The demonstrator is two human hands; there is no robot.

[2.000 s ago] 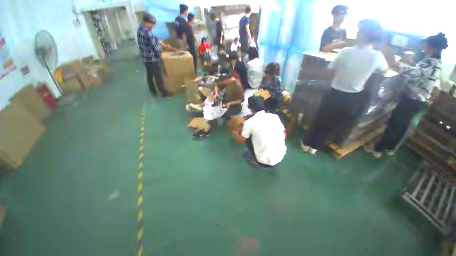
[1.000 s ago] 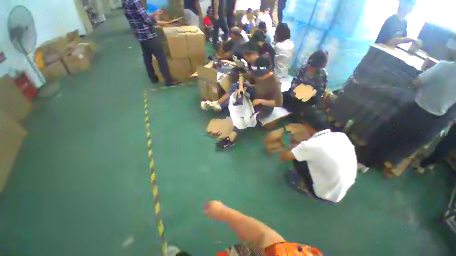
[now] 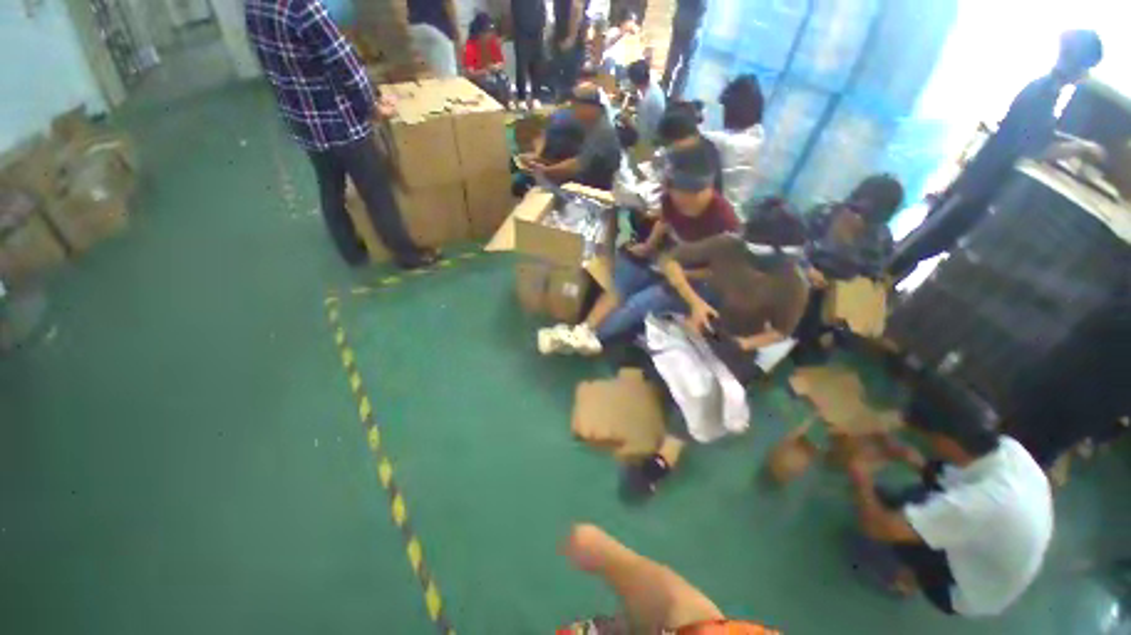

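My right hand (image 3: pixel 593 548) shows at the bottom centre at the end of a bare forearm, with an orange sleeve at the frame's bottom edge. It is small and blurred over the green floor; its fingers cannot be told apart, and nothing is seen in it. My left hand is not in view. The nearest cardboard is a flat die-cut tan blank (image 3: pixel 618 414) on the floor. A notched blank (image 3: pixel 846 399) lies by a crouching person in white at the right, whose hands are on brown pieces.
Seated people (image 3: pixel 757 292) are grouped ahead. An open carton (image 3: pixel 558 236) stands beside them. Stacked cartons (image 3: pixel 428 161) stand behind a person in a checked shirt. Yellow-black tape (image 3: pixel 387 478) runs along the floor. A tall dark stack (image 3: pixel 1023 285) is at right.
The seated people, cartons and blanks look nearer. The view has shifted left to right across the crouching person, now at the right edge. My forearm, absent two seconds ago, remains low in view.
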